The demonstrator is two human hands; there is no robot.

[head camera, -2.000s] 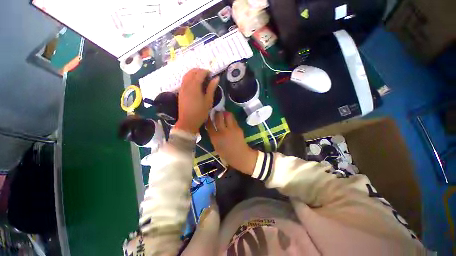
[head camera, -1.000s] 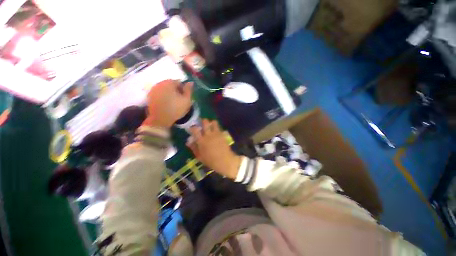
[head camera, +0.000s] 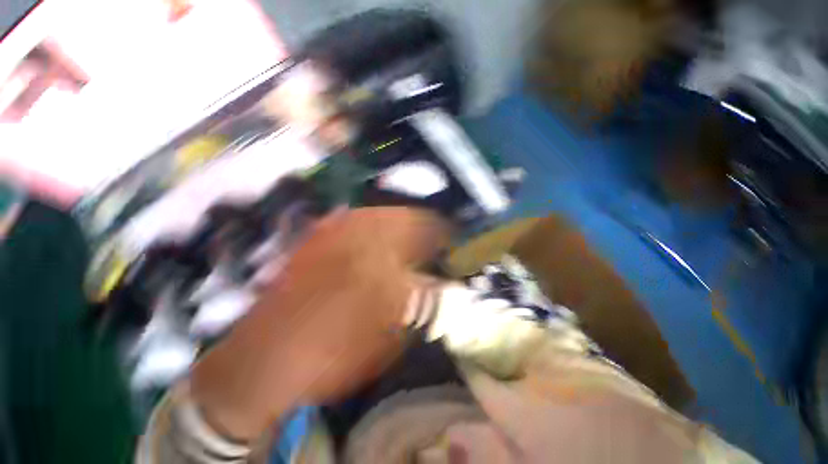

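The frame is strongly blurred. Several security cameras (head camera: 222,308) stand in a row at left centre, with black heads towards the keyboard and white feet towards me. My left hand (head camera: 318,304) is large, raised close to the view, and reaches from the lower left across the middle. My right hand (head camera: 390,294) is at the centre by its striped cuff, overlapped and blended with the left. The fingers of both hands are smeared or hidden, and I cannot tell whether either holds anything.
A bright monitor (head camera: 154,82) is at upper left, with a white keyboard (head camera: 218,190) below it. Yellow tape (head camera: 106,275) lies left of the cameras. A white mouse (head camera: 413,178), a long white strip (head camera: 461,163) and a black machine (head camera: 372,59) are beyond. An open carton (head camera: 604,304) of parts is at right.
Over two seconds the view has swung right and blurred. My left hand has come off the cameras and up close to the view, over my right hand. The camera it touched is no longer distinguishable.
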